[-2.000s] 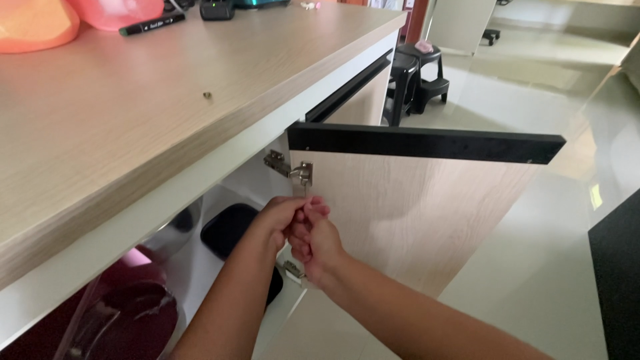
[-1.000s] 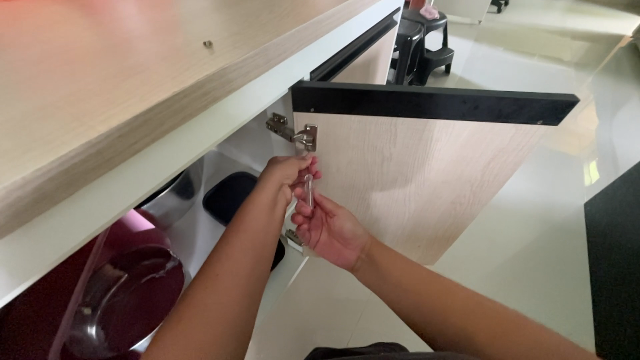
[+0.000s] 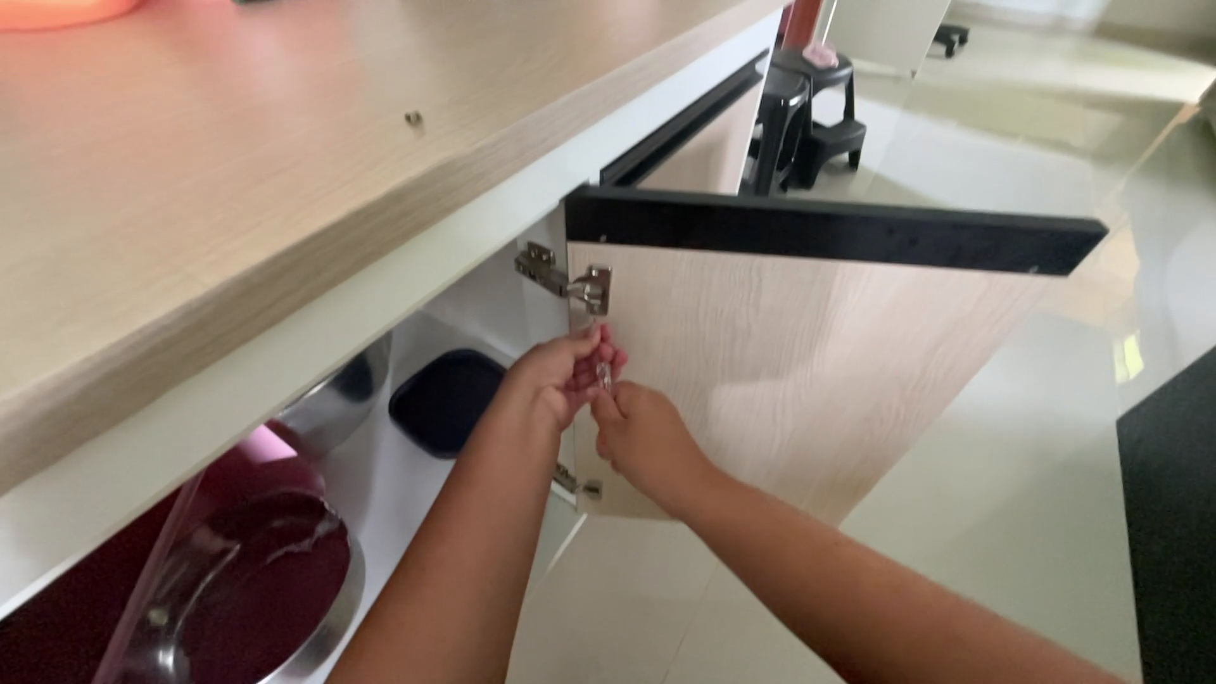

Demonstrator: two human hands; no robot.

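Note:
Just below the upper metal cabinet hinge point(image 3: 591, 289), my left hand point(image 3: 562, 372) pinches the upper part of a slim, clear-handled tool point(image 3: 604, 374), perhaps a screwdriver; its tip is hard to see. My right hand point(image 3: 646, 432) grips the tool's lower end. Both hands are beside the inner face of the open cabinet door point(image 3: 807, 361), which has a black top edge. A lower hinge point(image 3: 591, 489) shows beneath my hands. On the wood-grain countertop point(image 3: 237, 142) lies a tiny metal piece point(image 3: 413, 118), too small to identify.
Inside the cabinet are a steel bowl point(image 3: 347, 394), a dark lid or container point(image 3: 446, 401) and a round pan or pot point(image 3: 351, 579) at lower left. Black stools point(image 3: 831, 142) stand beyond the door. A black panel point(image 3: 1173, 513) is at the right edge.
My right hand has turned and closed around the tool's lower end; one second ago its palm was more exposed. My left hand remains just below the upper hinge.

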